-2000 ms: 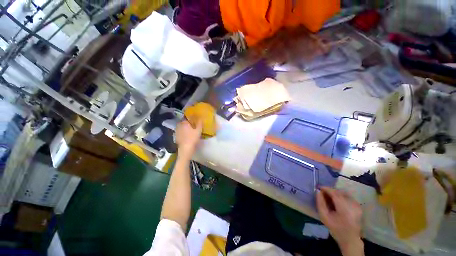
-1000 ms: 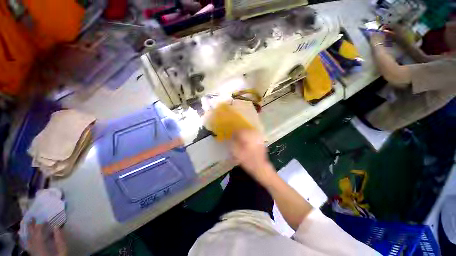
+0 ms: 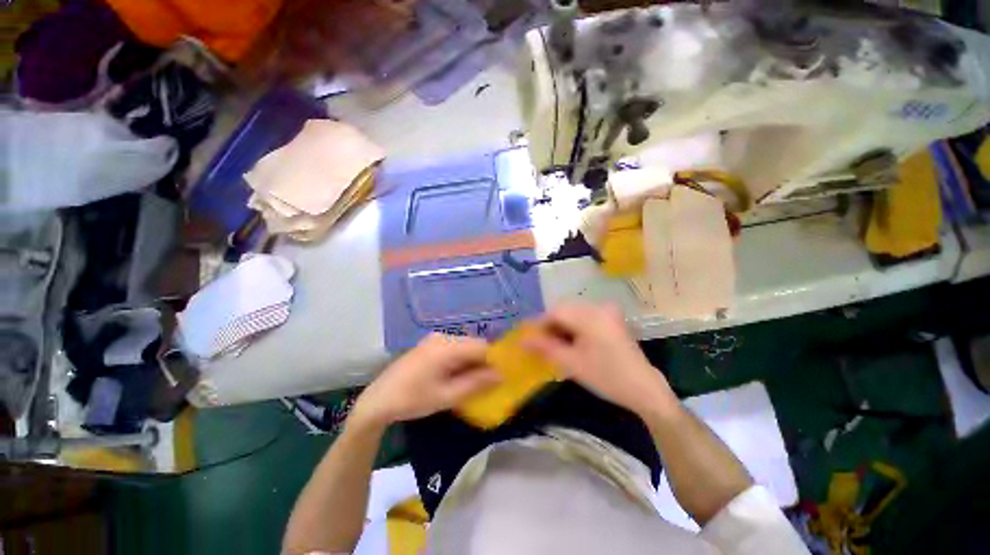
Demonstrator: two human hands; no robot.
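My left hand (image 3: pixel 443 374) and my right hand (image 3: pixel 599 345) hold yellow fabric pieces (image 3: pixel 506 382) between them, over my lap at the table's front edge. The blue plastic template (image 3: pixel 460 252) lies on the table just beyond, with an orange-brown strip across its middle and black writing near its front edge, partly behind the hands. A beige fabric stack (image 3: pixel 314 176) lies left of the template. A white fabric stack (image 3: pixel 239 306) lies nearer at the left. More beige pieces (image 3: pixel 690 252) lie right of the needle area, beside a yellow piece (image 3: pixel 622 244).
The cream sewing machine (image 3: pixel 760 81) stands at the back right, its needle area brightly lit. Spare clear sheets (image 3: pixel 440 46) lie at the back. Dark and orange cloth is heaped at the far left. A yellow bundle (image 3: pixel 904 206) lies at the right.
My right hand has come back from the needle area with yellow fabric. My left hand has left the white stack and now holds the yellow fabric too. The view has shifted.
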